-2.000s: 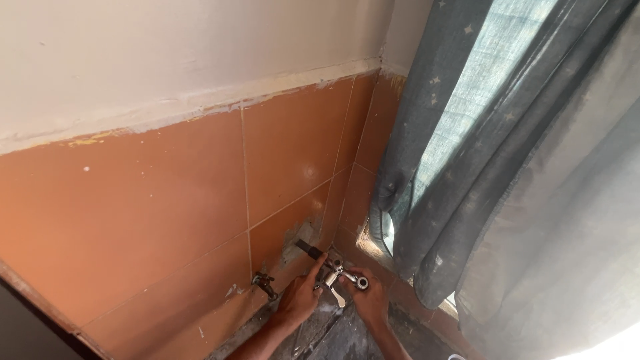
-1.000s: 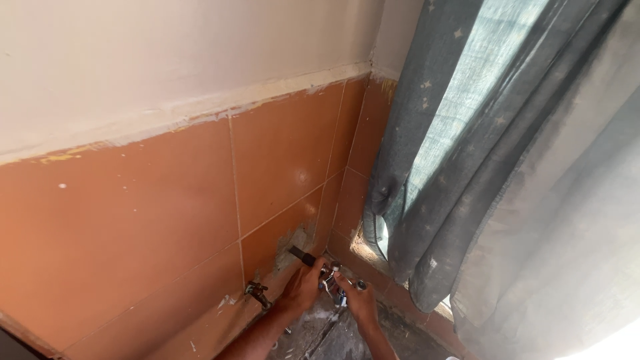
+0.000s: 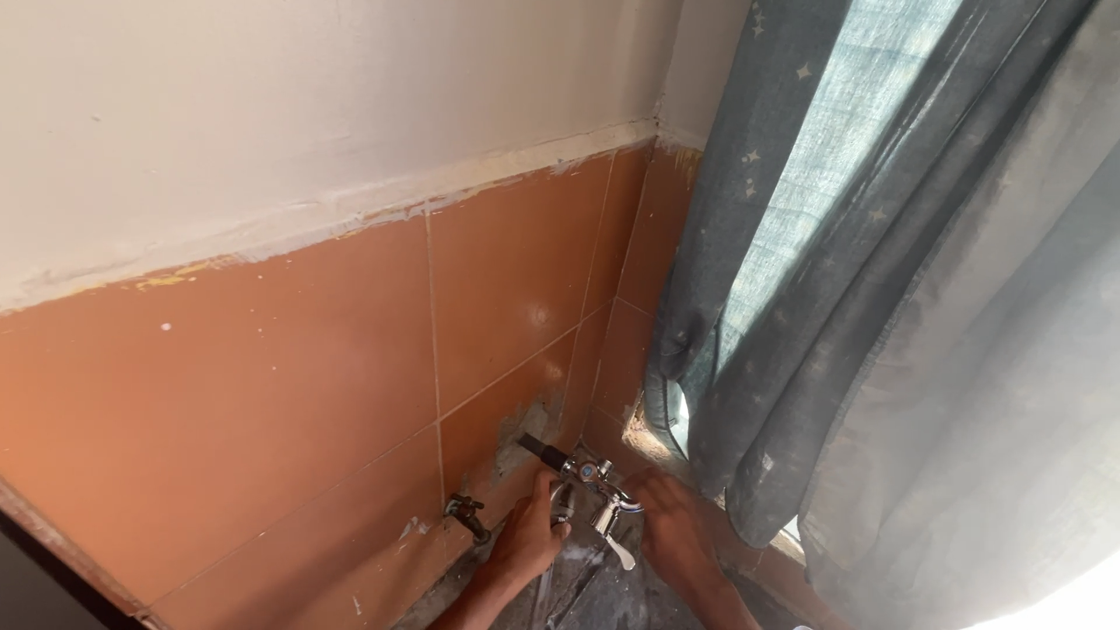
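A chrome faucet (image 3: 604,490) with a lever handle is joined to a black pipe (image 3: 541,451) that comes out of the wall at the lower centre. The lever (image 3: 619,551) points down toward the floor. Just left of the faucet is my left hand (image 3: 531,529), its fingers around a curved chrome part (image 3: 562,503) below the pipe joint. My right hand (image 3: 669,516) is at the right side of the faucet, its fingers bent against the spout end; how firmly they hold is hidden.
An old dark tap (image 3: 468,516) sticks out of the orange tiled wall (image 3: 324,376) to the left. Rough cement (image 3: 528,429) surrounds the pipe. Grey curtains (image 3: 787,306) hang close on the right, over a window. Below is a dark, stained floor (image 3: 569,577).
My left hand has moved down from the black pipe, which now shows with the faucet body. My right hand has shifted to the faucet's right side.
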